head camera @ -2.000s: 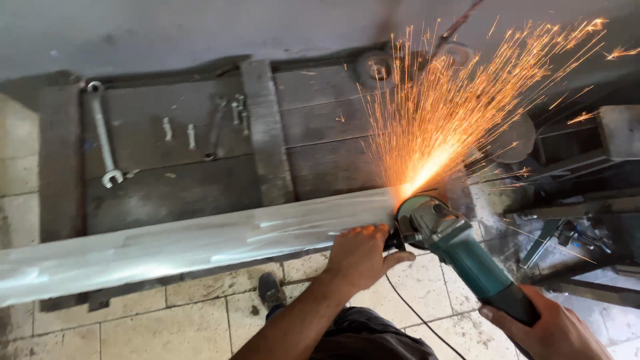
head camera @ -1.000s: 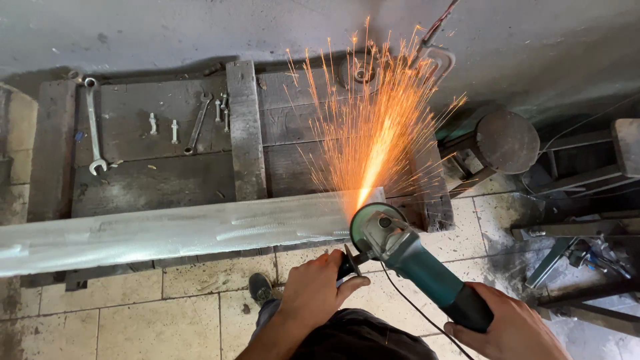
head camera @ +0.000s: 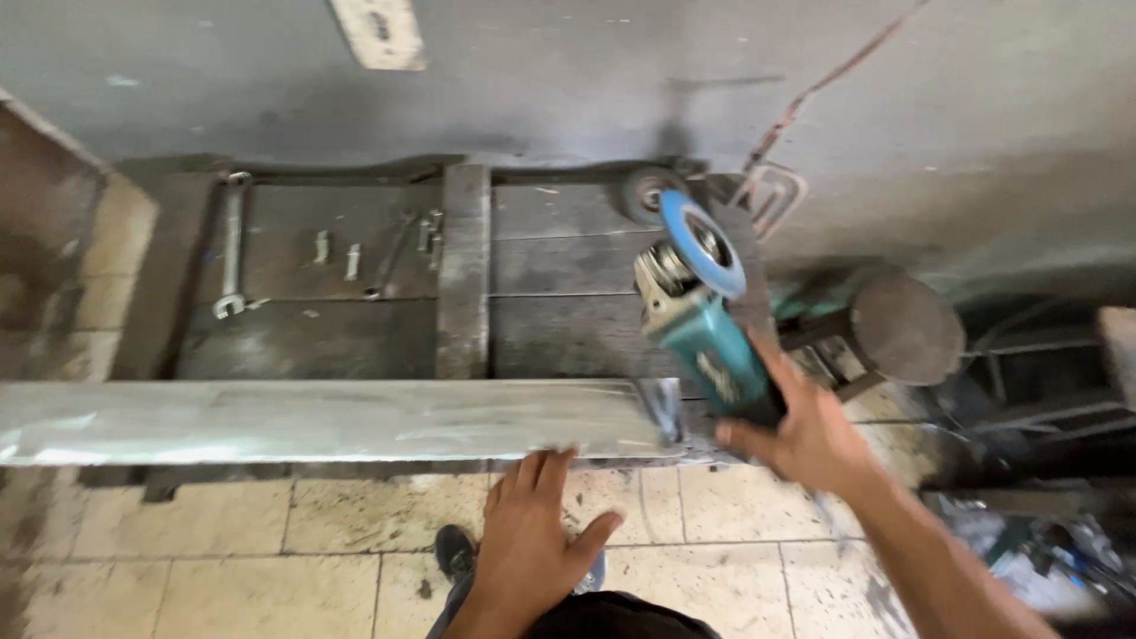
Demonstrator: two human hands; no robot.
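My right hand (head camera: 803, 426) grips the teal body of an angle grinder (head camera: 714, 355), which is tilted over the right end of the workbench. Its blue disc (head camera: 703, 244) faces up and away from the metal, and no sparks fly. A long metal bar with a ground, shiny face (head camera: 355, 422) lies along the bench's near edge. My left hand (head camera: 537, 532) has its fingers apart, with fingertips at or just over the bar's near edge; whether they touch it is not clear. The picture is somewhat blurred.
A dark bench (head camera: 464, 266) against the grey wall carries a large combination wrench (head camera: 232, 244), a smaller wrench (head camera: 390, 257) and several bolts. A loose disc (head camera: 652, 195) lies at the back. Right of the bench stand a round-topped metal piece (head camera: 907, 328) and dark metal frames.
The sparks have stopped. My right hand has lifted the grinder off the bar's right end toward the back of the bench. My left hand has let go of the grinder's side handle.
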